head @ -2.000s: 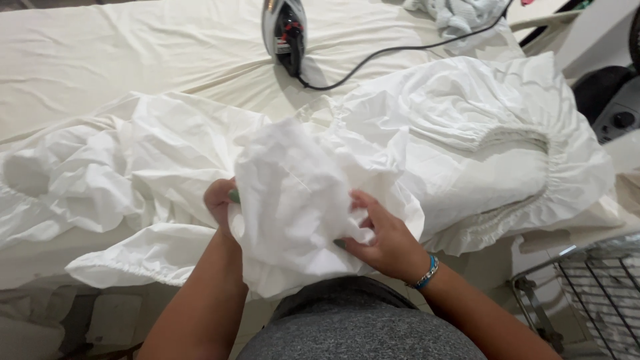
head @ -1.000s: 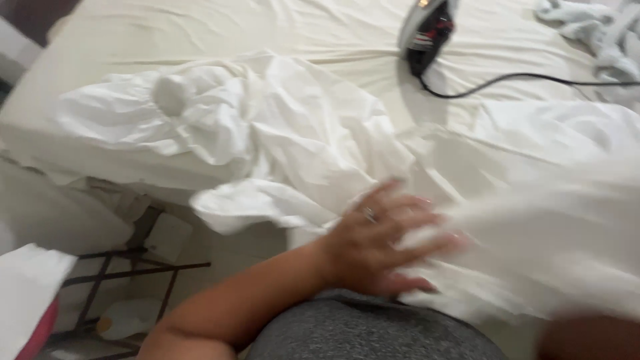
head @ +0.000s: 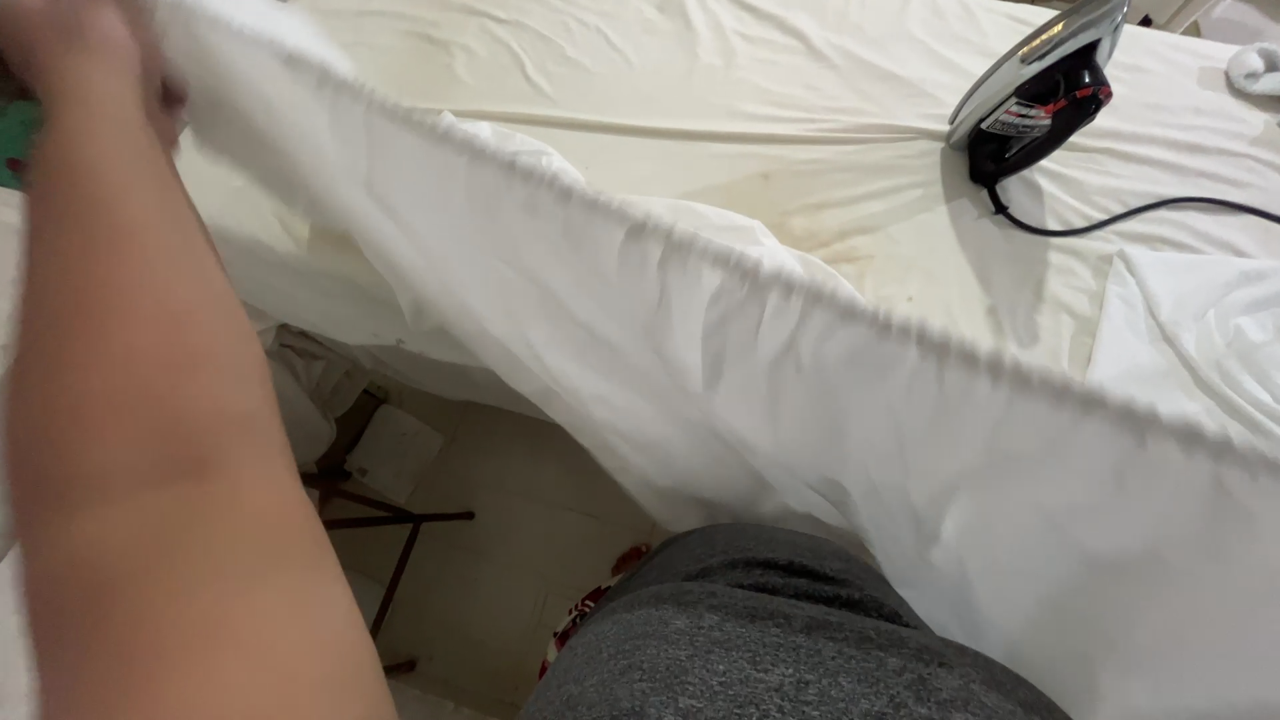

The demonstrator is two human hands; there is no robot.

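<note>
A white sheet with a gathered, elastic-looking edge (head: 700, 330) stretches diagonally from the upper left to the lower right, in front of my body. At its upper left end is my left hand (head: 90, 60), blurred, gripping the cloth at the top edge of the view. My right hand is out of view. The cloth-covered table (head: 650, 60) lies beyond the sheet. On it an electric iron (head: 1040, 95) rests on its heel, tilted, with a black cord running off to the right.
More white fabric (head: 1200, 340) lies on the table at right, and a pale cloth (head: 1255, 70) at the far right edge. Below the table's near side are a dark metal frame (head: 400, 515) and a whitish flat object (head: 395, 450) near the tiled floor.
The bunched white cloth has been drawn out into a long, stretched span. My left hand has moved to the far upper left. The view has shifted left.
</note>
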